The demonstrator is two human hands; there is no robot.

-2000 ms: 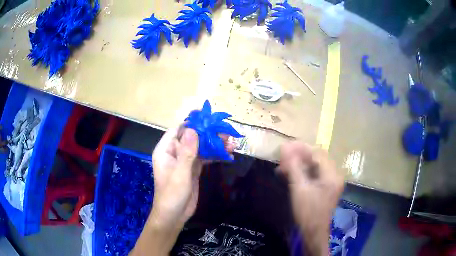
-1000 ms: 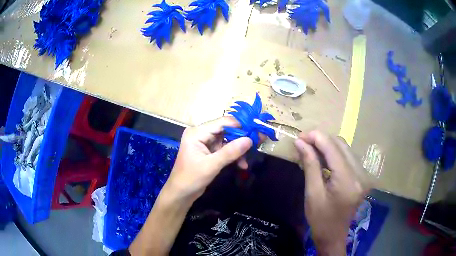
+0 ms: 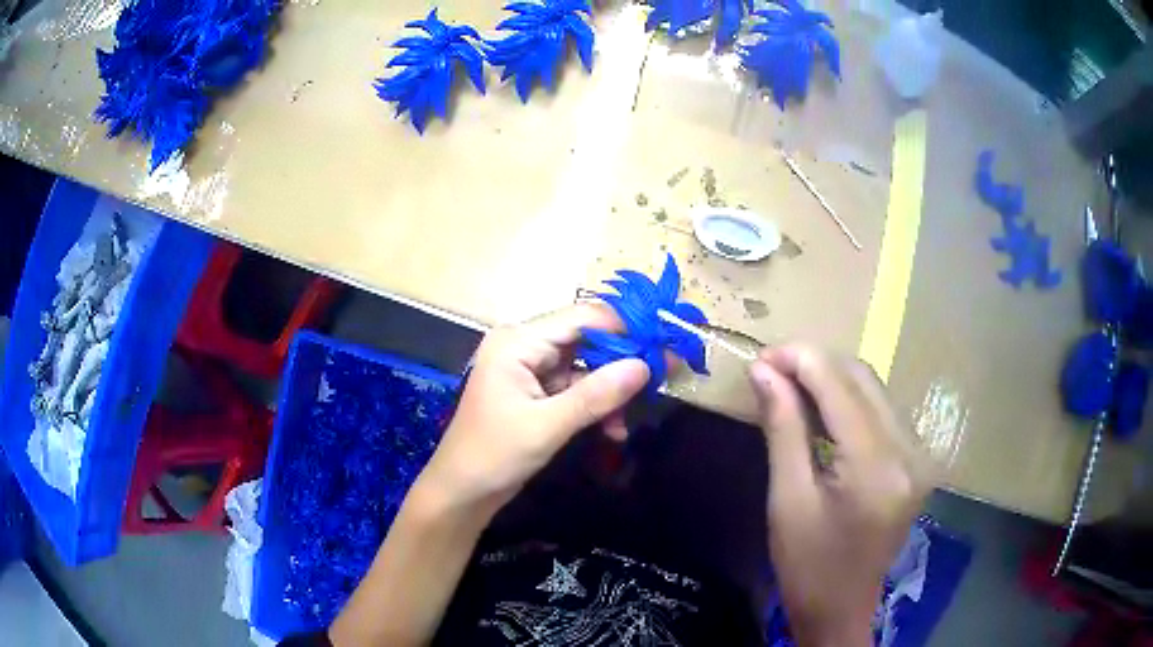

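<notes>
My left hand [image 3: 537, 398] holds a spiky blue hair piece [image 3: 642, 319] between thumb and fingers, over the bench's front edge. My right hand [image 3: 835, 468] pinches a thin pale stick [image 3: 714, 339], whose far end is at the face of the spiky piece. The white oval glue dish [image 3: 737, 235] sits on the cardboard [image 3: 417, 209] just beyond the piece, among brown spots. Any glue on the stick or piece is too small to tell.
A heap of spiky pieces [image 3: 177, 70] lies far left; several single ones lie at the back. A loose stick [image 3: 822, 202], yellow tape [image 3: 898, 240], small blue strands [image 3: 1018, 240] and rounded blue parts [image 3: 1110, 329] lie right. Below are blue crates [image 3: 285, 468] and red stools [image 3: 190, 442].
My right hand was empty-looking and blurred two seconds ago; now it holds the stick against the spiky piece. Both hands have shifted right in view. Since one second ago they have barely moved.
</notes>
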